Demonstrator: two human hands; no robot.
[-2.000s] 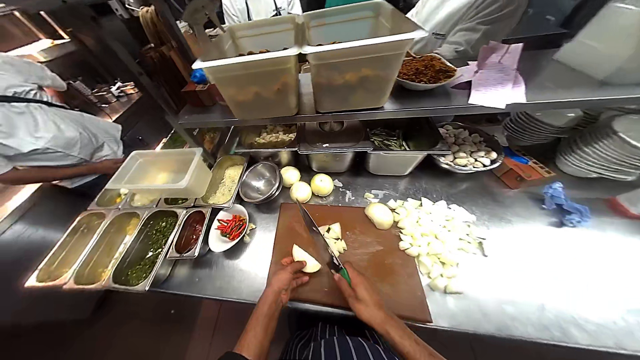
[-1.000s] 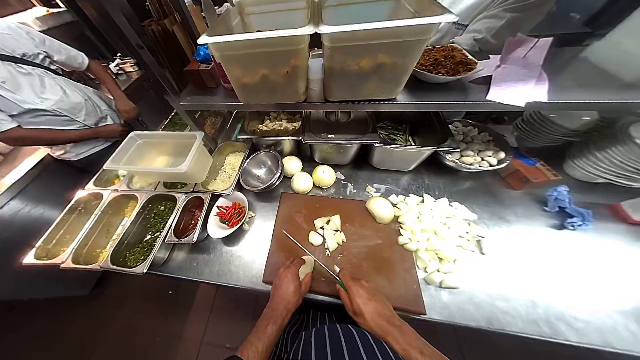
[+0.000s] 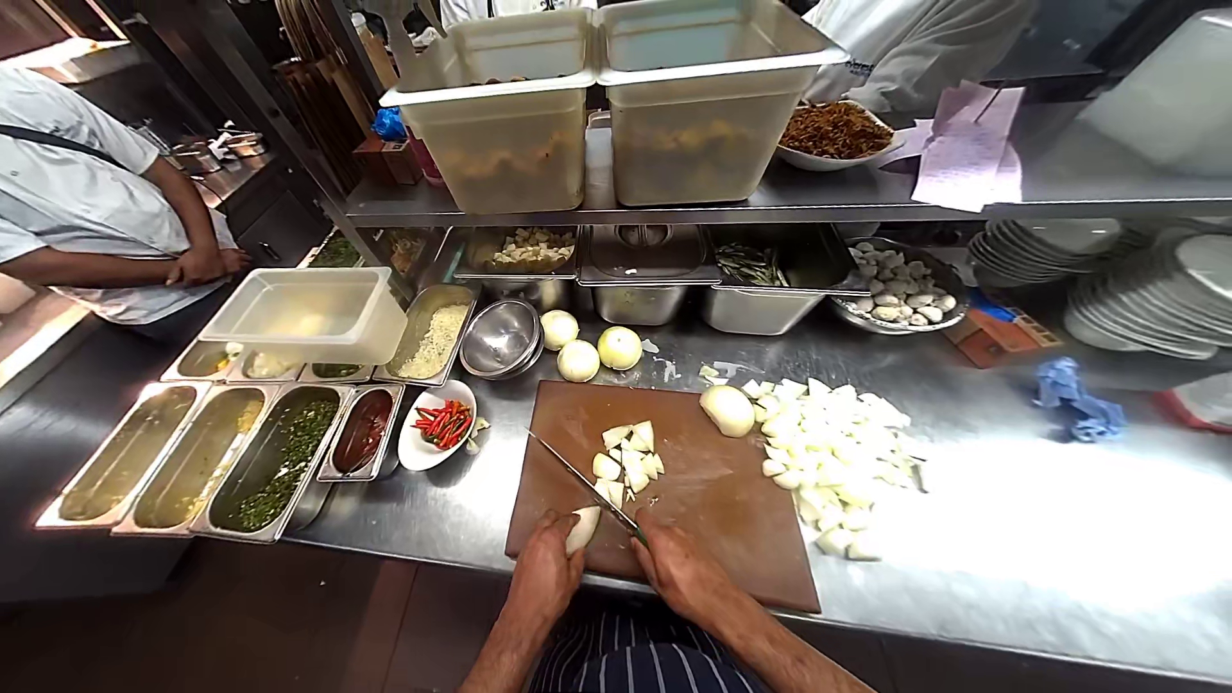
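Observation:
On a brown cutting board (image 3: 712, 520), near its front edge, my left hand (image 3: 547, 568) holds a piece of peeled onion (image 3: 582, 529). My right hand (image 3: 679, 568) grips the green handle of a kitchen knife (image 3: 577, 474), whose blade points up and left beside the onion piece. Just beyond the blade lie cut onion chunks (image 3: 630, 457). A larger peeled onion portion (image 3: 728, 411) rests at the board's upper right corner, touching a heap of chopped onion (image 3: 837, 452) on the steel counter. Several whole peeled onions (image 3: 619, 347) stand behind the board.
A bowl of red chillies (image 3: 438, 424), nested metal bowls (image 3: 501, 337) and food pans (image 3: 279, 462) stand left. A steel shelf (image 3: 674, 207) with large plastic containers (image 3: 683, 135) overhangs the back. A blue cloth (image 3: 1078, 399) and stacked plates (image 3: 1145, 289) are right. A co-worker (image 3: 87, 192) stands at far left.
Since two seconds ago, the onion piece in my left hand has been brought down toward the board's front edge. More cut chunks show beyond the knife.

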